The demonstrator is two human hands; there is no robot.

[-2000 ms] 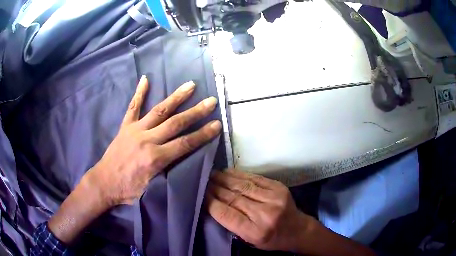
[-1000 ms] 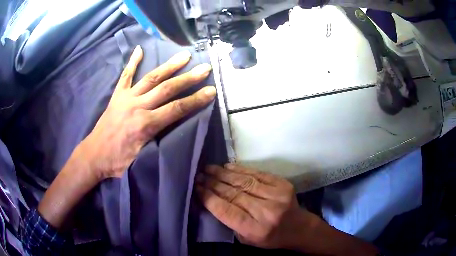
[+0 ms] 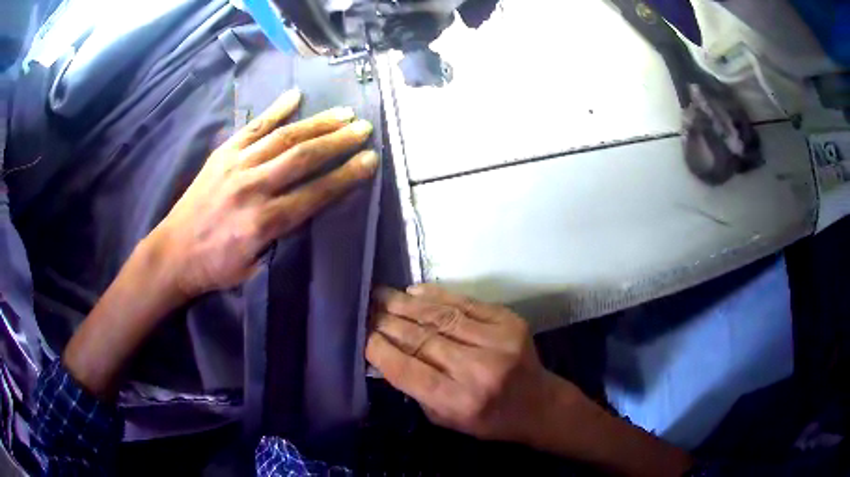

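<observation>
The grey-purple garment piece (image 3: 317, 307) lies over the left of the table and hangs down toward the lap. Its right edge, a narrow folded strip with a pale line (image 3: 399, 186), runs up to the presser foot (image 3: 363, 70). My left hand (image 3: 252, 191) lies flat on the cloth, fingers a little apart, fingertips just below the presser foot and left of the strip. My right hand (image 3: 457, 359) pinches the strip's lower end at the table's front edge. Its fingertips are partly hidden by cloth.
The sewing machine head with a blue stripe (image 3: 270, 23) is at the top. A dark round fitting (image 3: 426, 68) sits right of the needle. Scissors (image 3: 719, 140) lie on the white table (image 3: 559, 224) at the right. A pale blue sheet (image 3: 704, 340) is below the table.
The cloth's lower folds have shifted and drawn together beside my right hand. My left hand's fingers have moved closer together and moved up with the cloth since the earliest frame. The view has shifted slightly.
</observation>
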